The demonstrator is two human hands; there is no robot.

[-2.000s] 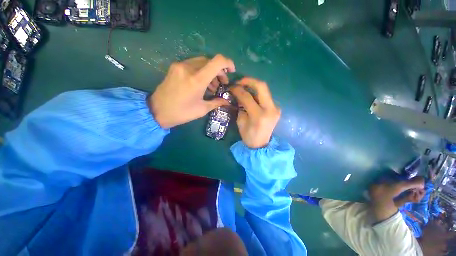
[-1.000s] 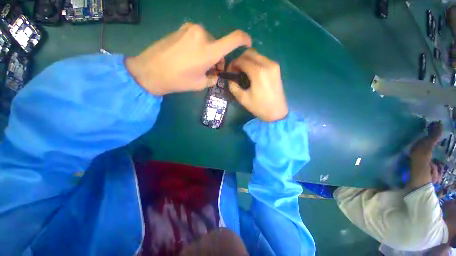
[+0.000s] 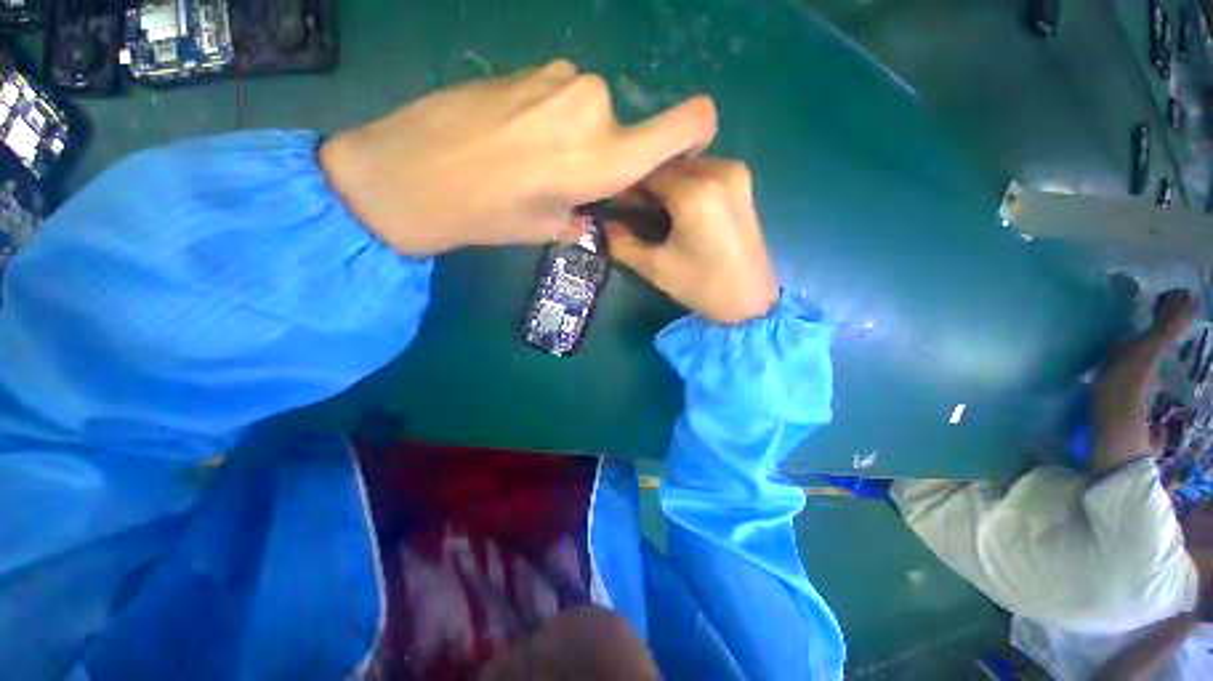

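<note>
The half-assembled phone unit (image 3: 565,299) lies at a slant in front of me, its lower half showing a silver-speckled board. My left hand (image 3: 486,166) has its fingertips at the phone's top end and covers most of it; its index finger reaches out above my right hand. My right hand (image 3: 705,240) is curled around the tweezers (image 3: 639,216), a short dark stick showing between its fingers beside the phone's top. The tweezers' tip and the exact contact at the fingertips are hidden.
Open handsets with boards (image 3: 180,40) lie at the upper left, with more phone units (image 3: 29,127) at the left edge. A pale metal rail (image 3: 1104,213) and dark handsets (image 3: 1140,157) are at right. Another person's white sleeve (image 3: 1064,532) is at lower right. A white scrap (image 3: 958,414) lies on the mat.
Both hands have shifted upward in view, and my left hand now covers the phone's top end. The dark tweezers have come into view in my right hand. The other person's arm has moved right.
</note>
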